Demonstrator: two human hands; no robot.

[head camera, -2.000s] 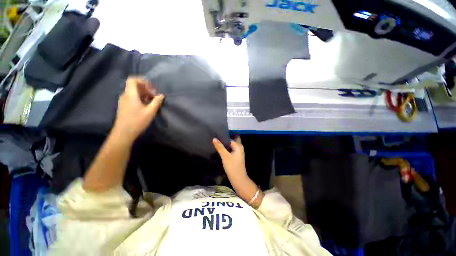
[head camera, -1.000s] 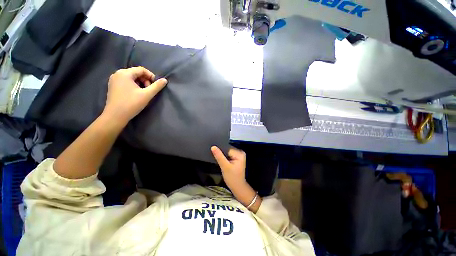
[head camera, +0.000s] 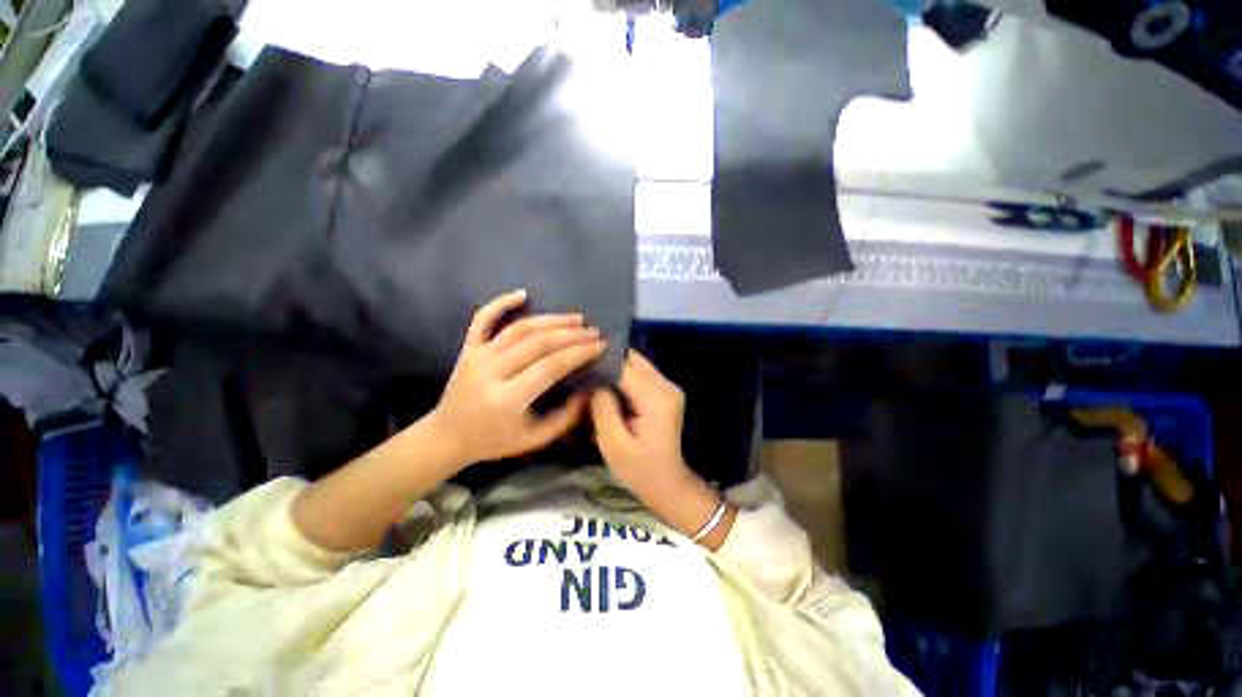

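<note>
A large dark grey cloth panel (head camera: 463, 191) lies on the white table left of the needle area and hangs over the front edge. My left hand (head camera: 524, 375) is at the panel's near right corner, its fingers on the cloth near the edge. My right hand (head camera: 643, 419) pinches the same corner, close beside the left fingertips. A smaller dark grey piece with a curved notch (head camera: 779, 177) lies flat right of the panel. The machine head is mostly cut off at the top edge.
A folded dark bundle (head camera: 143, 89) lies at the table's left. Dark snips (head camera: 1046, 217) and red and yellow scissor loops (head camera: 1158, 259) lie at the right. Blue crates with cloth stand below, left (head camera: 66, 545) and right (head camera: 1196, 422). A ruler scale (head camera: 953, 272) runs along the front.
My left hand has moved from the middle of the panel right and down to its near corner, beside my right hand. The view has shifted, so less of the machine shows.
</note>
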